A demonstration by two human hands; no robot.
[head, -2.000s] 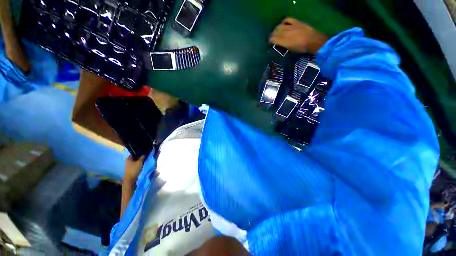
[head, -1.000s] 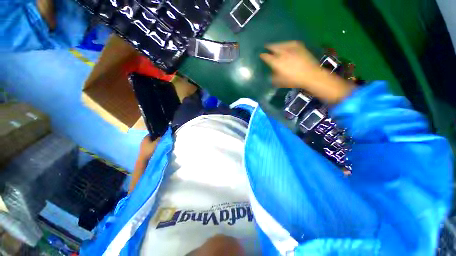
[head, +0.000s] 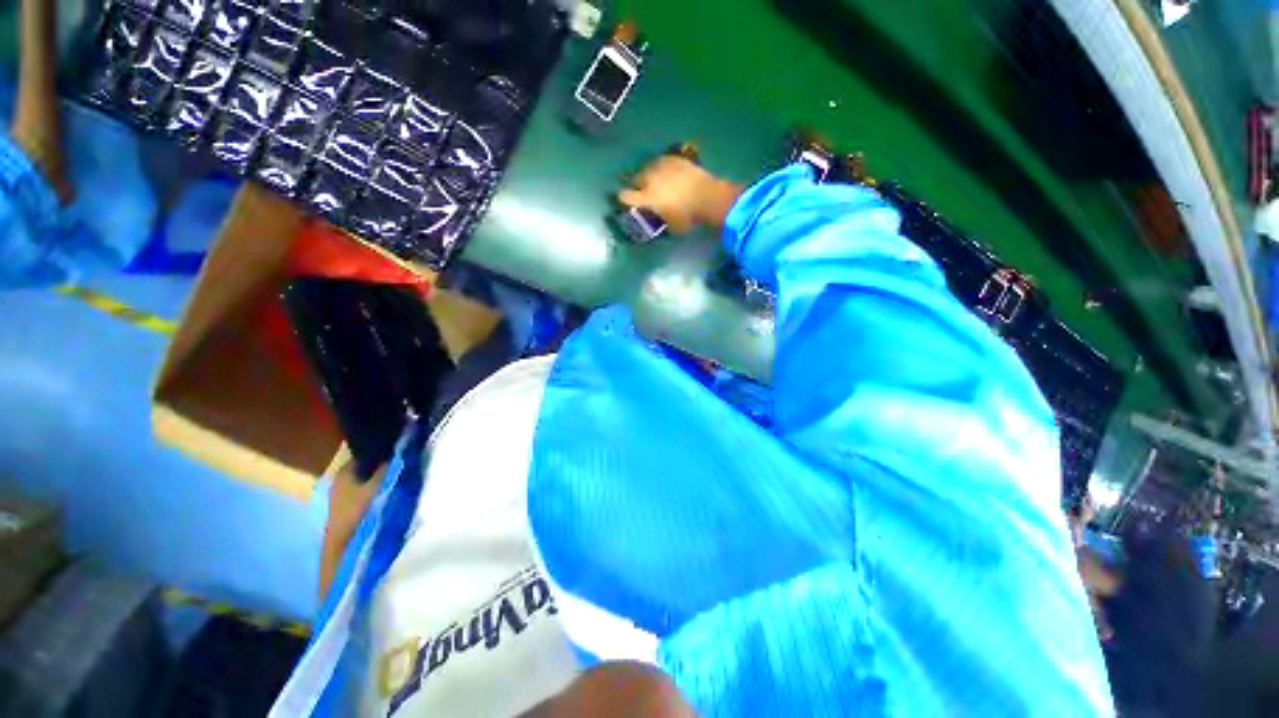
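Observation:
My right hand (head: pixel 676 191) is over the green bench with its fingers closed around a display module (head: pixel 645 222), whose white edge shows below the fingers. The hand hides whether more modules are stacked with it. Another display module (head: pixel 607 82) with an orange tail lies above and left of the hand. My left hand (head: pixel 354 481) is low at the left, mostly hidden at the lower end of several flat black trays (head: pixel 368 368), which it holds tilted beside my lap.
A large black pocket tray (head: pixel 330 119) lies on the bench at upper left. An open carton (head: pixel 232 368) with a red liner (head: pixel 351 258) stands below it. More trays with a module (head: pixel 1003 295) lie right of my sleeve. Another person's arm (head: pixel 39 105) is at far left.
My right hand has moved left across the bench to the module stack's area and closed on a module. The view has shifted. My left hand still holds the black trays.

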